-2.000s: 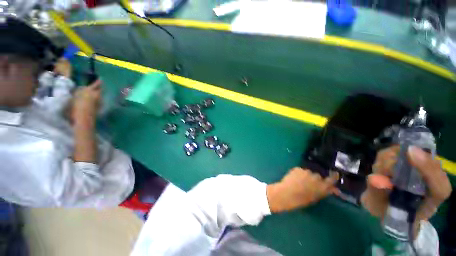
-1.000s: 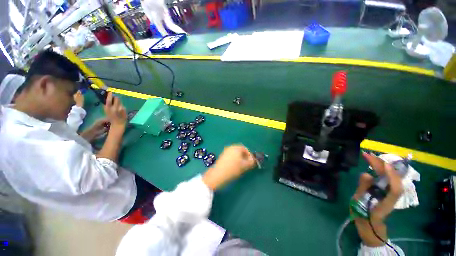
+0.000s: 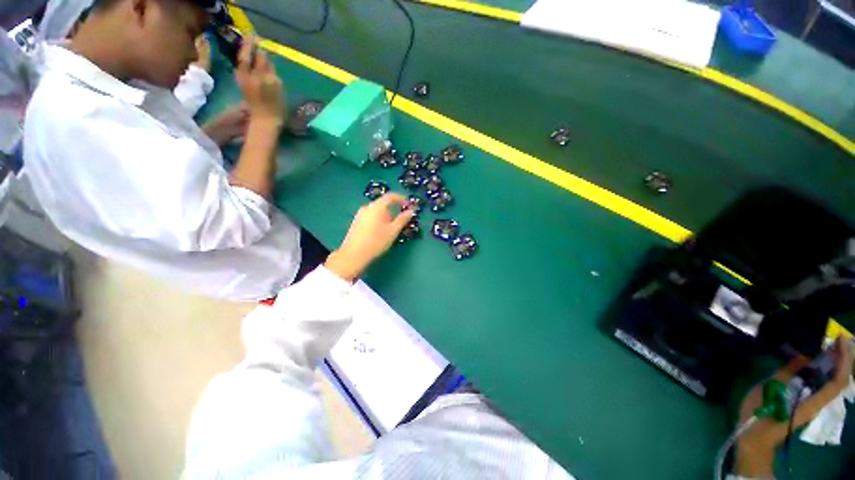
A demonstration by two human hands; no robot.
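Observation:
Small glossy black units (image 3: 445, 229) lie in a loose group on the green bench. My bare left hand (image 3: 373, 230) is over the near side of the group, its fingertips at one unit; whether they grip it cannot be told. My right hand (image 3: 797, 408), near the lower right edge, is closed around the dispensing syringe, whose green end (image 3: 774, 400) shows with a hose; its tip is not clearly seen. The black fixture (image 3: 670, 323), with a white patch (image 3: 736, 310), stands left of and beyond my right hand. Its clamp handle is not visible.
A green box (image 3: 352, 112) with clear plastic sits beyond the units. Several units (image 3: 658, 181) lie behind the yellow strip (image 3: 562, 183). A coworker (image 3: 150, 159) sits at left. A white paper or board (image 3: 389, 361) is at the bench's near edge. White cloth (image 3: 830, 417) is beside my right hand.
My left hand has moved from the bench beside the fixture to the group of units. The view has swung, putting the fixture and my right hand farther right in the picture.

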